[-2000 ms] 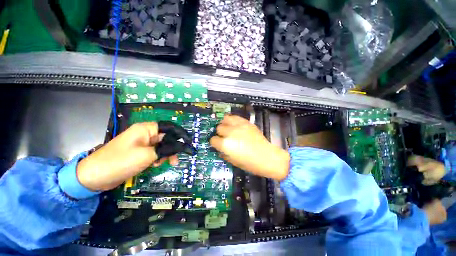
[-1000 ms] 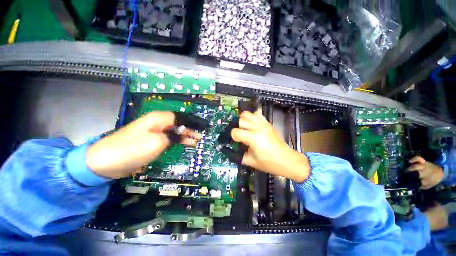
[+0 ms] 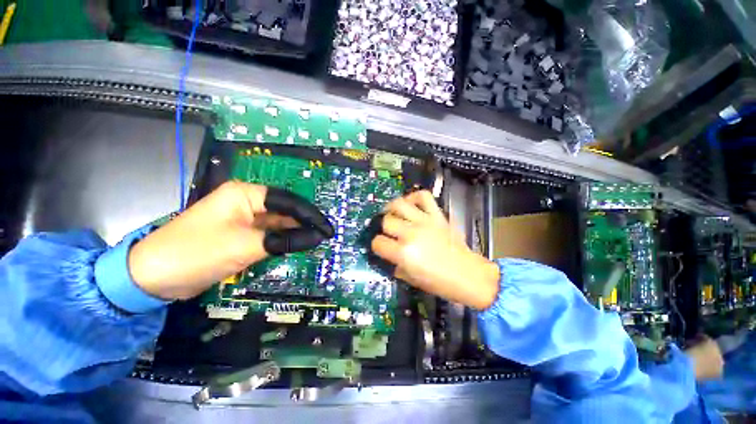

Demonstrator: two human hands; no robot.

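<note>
A green circuit board [image 3: 286,178] lies in a black carrier [image 3: 398,356] in front of me. My left hand [image 3: 327,232] is over the board's middle, with black finger cots on thumb and index finger. Their tips come close together beside a row of small white-blue parts [image 3: 340,207]; whether they pinch a small part is too small to tell. My right hand [image 3: 377,240] is over the board's right part, fingers curled, the black-covered tips pointing down at the board. What it holds, if anything, is hidden. A light green strip [image 3: 290,122] runs along the board's far edge.
Behind are bins of dark grey blocks [image 3: 518,70] and small white-silver parts [image 3: 394,45], with a clear plastic bag [image 3: 626,41]. A blue cord [image 3: 181,124] hangs at left. A brown panel [image 3: 526,236] lies right, before another board [image 3: 609,248]. Another person's hand [image 3: 706,358] shows at lower right.
My left hand's black-covered fingers now show spread from the palm, with tips close together. My right hand stays over the board's right part, fingers more curled. The other person's hands have moved off the neighbouring board.
</note>
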